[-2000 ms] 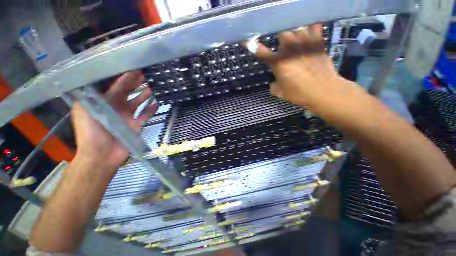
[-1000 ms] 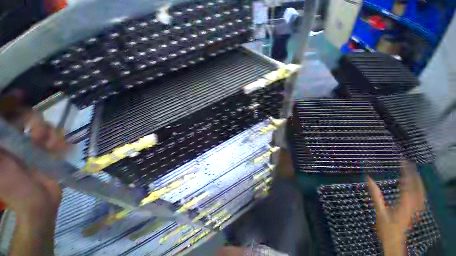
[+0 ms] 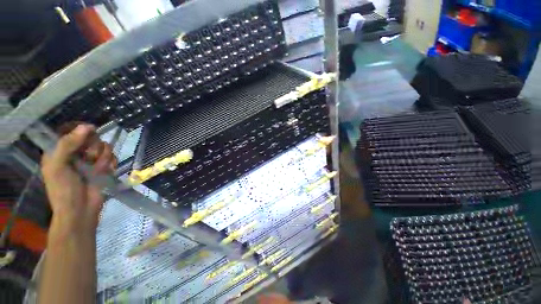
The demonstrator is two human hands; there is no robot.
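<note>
My left hand (image 3: 80,166) is closed around the grey upright post of the metal rack trolley (image 3: 136,44) on the left. Black PCB panels with rows of pale marks (image 3: 201,62) stand upright on edge at the back of the top tier. More black panels (image 3: 237,151) fill that tier, seen edge-on and at an angle. White-faced panels (image 3: 267,181) lie in the tiers below. Yellowish wraps (image 3: 163,166) cover the rod ends. My right hand is not clearly in view; a tiny skin-coloured patch shows at the bottom right edge.
Black panel stacks (image 3: 427,157) lie on the green surface right of the rack. A nearer stack (image 3: 468,255) shows rows of pale marks. Another dark stack (image 3: 465,80) is behind. Blue shelving (image 3: 498,24) holds red items at the upper right. An orange frame part (image 3: 95,25) is at the upper left.
The view has turned back slightly left. My right hand went from the rack to over the near right stack, then dropped out of clear view. My left hand still holds the post.
</note>
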